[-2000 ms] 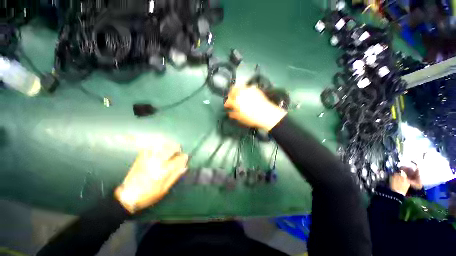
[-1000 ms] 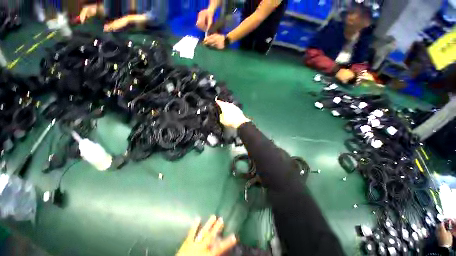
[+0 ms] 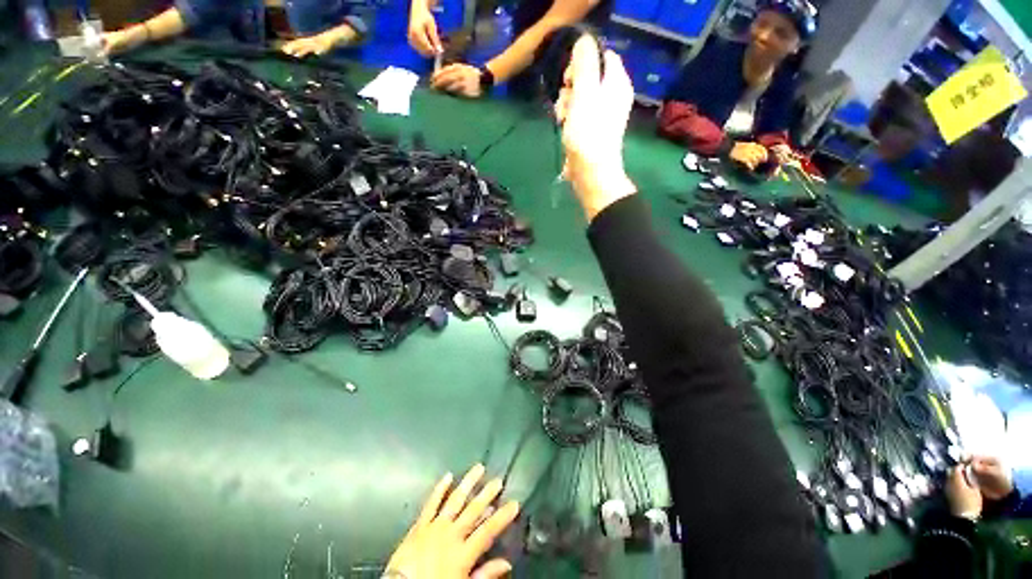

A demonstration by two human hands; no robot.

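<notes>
My right hand (image 3: 596, 111) is raised at the top centre, closed around a black coiled cable (image 3: 557, 66) held above the table. My left hand (image 3: 450, 536) is at the bottom centre, fingers spread, at the left end of a row of module heads (image 3: 615, 518). I see nothing held in it. Several coiled cables (image 3: 574, 409) lie behind the row, partly hidden by my right sleeve. A large heap of black coiled cables (image 3: 373, 232) lies at the left and centre.
A white needle-tip bottle (image 3: 190, 344), a long-handled tool (image 3: 48, 328) and a clear plastic bag (image 3: 27, 458) lie at left. A neighbour's pile with white-faced heads (image 3: 810, 251) is at right. White paper (image 3: 389, 89) lies at the back. Several people sit or stand around the green table (image 3: 283, 452).
My right hand has moved from the heap's right edge up and to the right, and now holds a coil. My left hand stays low with spread fingers. The view has shifted slightly.
</notes>
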